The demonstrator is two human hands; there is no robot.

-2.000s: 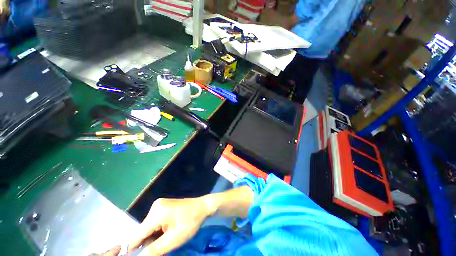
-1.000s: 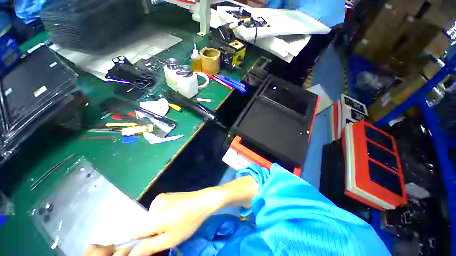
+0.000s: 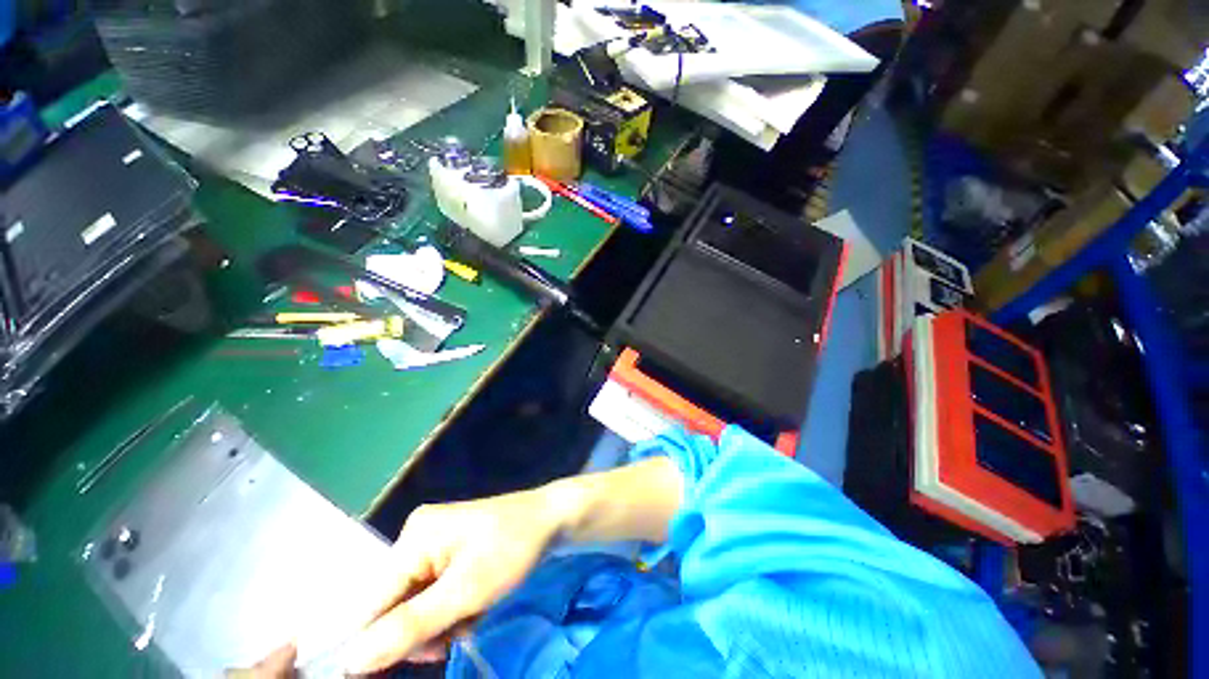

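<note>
A grey-silver tablet back cover point(image 3: 245, 531) lies on the green bench at the lower left, inside clear film that extends past its edges. Black round spots show at its left corner, with smaller ones near its top corner. My right hand point(image 3: 458, 570) reaches in from the right, its fingers bent down at the cover's near edge; whether they grip it is hidden. Only a fingertip of my left hand point(image 3: 272, 663) shows at the bottom edge, beside the cover.
Thin tweezers point(image 3: 133, 444) lie beyond the cover. Yellow-handled tools point(image 3: 358, 332), a whitish bottle point(image 3: 484, 199) and blue pens point(image 3: 617, 206) lie further back. Black panels point(image 3: 93, 226) are stacked left. A red-edged bin with black panels point(image 3: 729, 318) stands right of the bench edge.
The view has shifted, so the bench sits further right than two seconds ago. My right hand's fingers have bent further down at the cover's near edge. The cover stays on the bench.
</note>
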